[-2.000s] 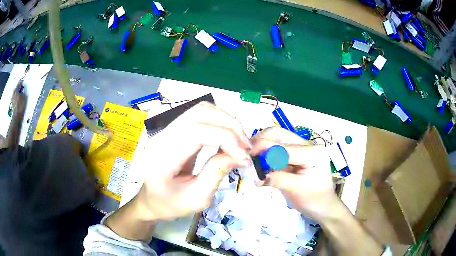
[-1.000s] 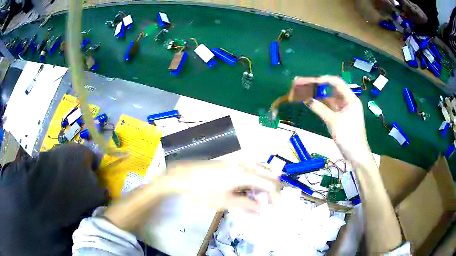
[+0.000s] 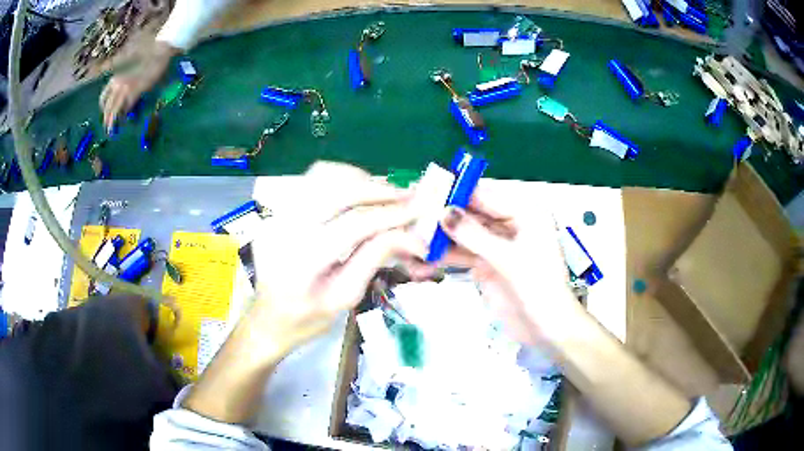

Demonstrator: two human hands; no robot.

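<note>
A blue battery cell with a white pad along its left side is held tilted between my two hands, above the open parts box. My right hand grips the cell from the right. My left hand is at the pad and the cell's lower left; its fingertips are partly blurred. A green circuit board dangles on thin wires below the cell, over the white scraps heaped in the brown box.
Wired cells lie on the green conveyor belt. Yellow sheets with cells are at left, behind a hanging hose. Another person's hand reaches over the belt. An empty carton is right. Beige pieces lie upper right.
My right hand has come back from over the belt to above the box. My left hand has risen from the scraps to meet it at a cell. Another person's hand has appeared at upper left.
</note>
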